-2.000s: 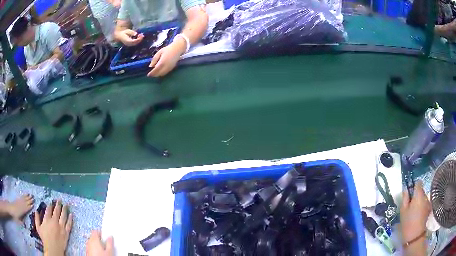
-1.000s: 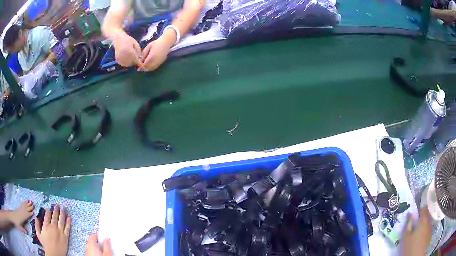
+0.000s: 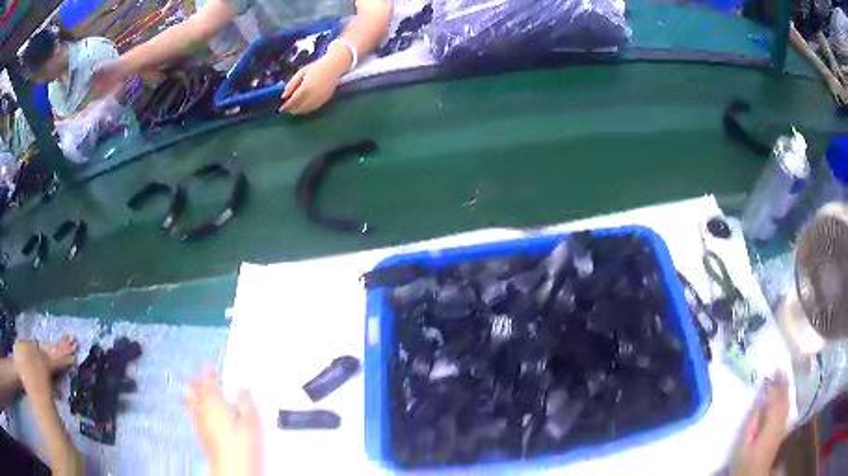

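Observation:
The blue tub (image 3: 375,372) stands on the white sheet (image 3: 265,316), filled with black plastic pieces (image 3: 549,344). One piece lies across its back left corner. Two black end pieces (image 3: 332,378) lie on the sheet left of the tub. My left hand (image 3: 226,426) is at the sheet's left edge, blurred, fingers apart, with nothing visible in it. My right hand (image 3: 764,426) is at the sheet's lower right, blurred and partly cut off by the bottom edge, seemingly open and empty. Neither hand touches the tub.
Black C-shaped bands (image 3: 321,186) lie on the green belt (image 3: 511,167). An aerosol can (image 3: 779,191), fan (image 3: 828,270), dark-handled tool (image 3: 699,316) and green lanyard (image 3: 721,274) are at right. Another person's arms (image 3: 42,381) are at left beside black pieces (image 3: 104,386). People sit across the belt.
My right hand has let go of the dark-handled tool and moved down. My left hand shows more fully. The view has shifted, and the other person's hand at left has uncovered the black pieces.

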